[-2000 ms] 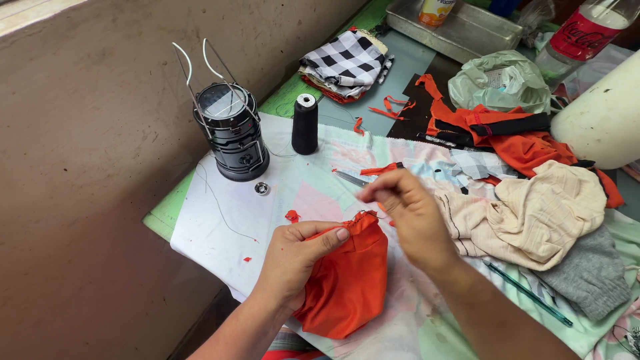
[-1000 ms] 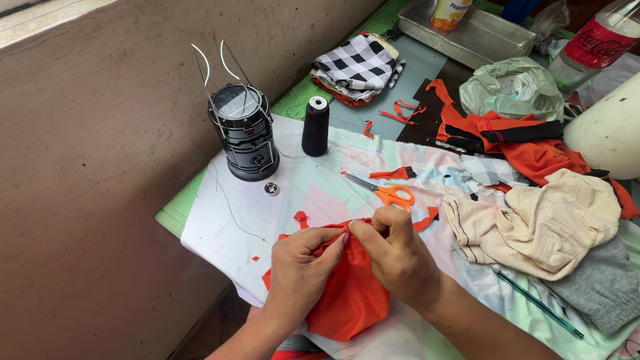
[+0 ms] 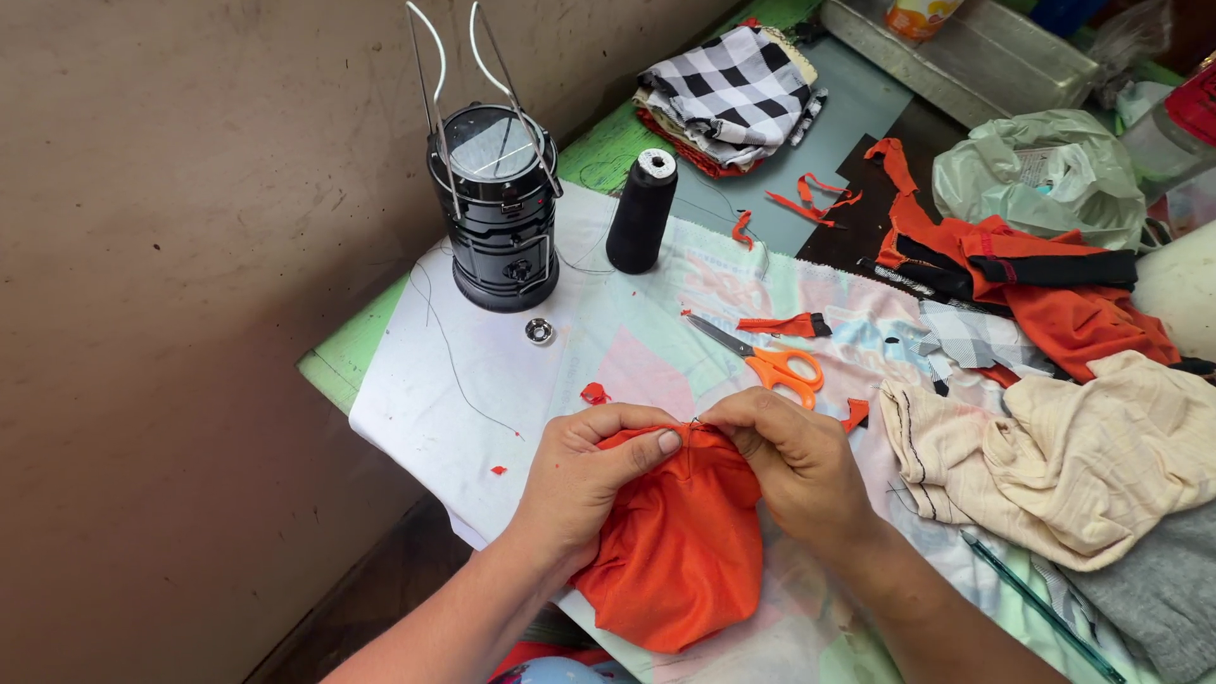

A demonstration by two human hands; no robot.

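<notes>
A gathered orange-red cloth piece (image 3: 679,551) hangs between both hands over the near edge of the cloth-covered table. My left hand (image 3: 594,470) pinches its top edge between thumb and fingers. On the other side my right hand (image 3: 793,461) has thumb and forefinger closed at the same edge, where dark thread shows; whether a needle is between them cannot be made out. Just beyond the right hand lie orange-handled scissors (image 3: 760,359), blades pointing up and left. A cone of black thread (image 3: 642,214) stands farther back, beside a black camping lantern (image 3: 502,214). A small metal bobbin (image 3: 539,331) lies before the lantern.
Folded checkered cloth (image 3: 731,90) lies at the back, left of a metal tray (image 3: 978,62). To the right are a plastic bag (image 3: 1040,176), orange-red and black fabric (image 3: 1073,304), cream cloth (image 3: 1064,446) and a teal pen (image 3: 1045,608). The wall (image 3: 190,285) borders the left.
Two seconds ago my right hand was raised apart from the cloth, over the scissors' handles; it has come down to the gathered edge beside my left hand. The scissors' handles now show.
</notes>
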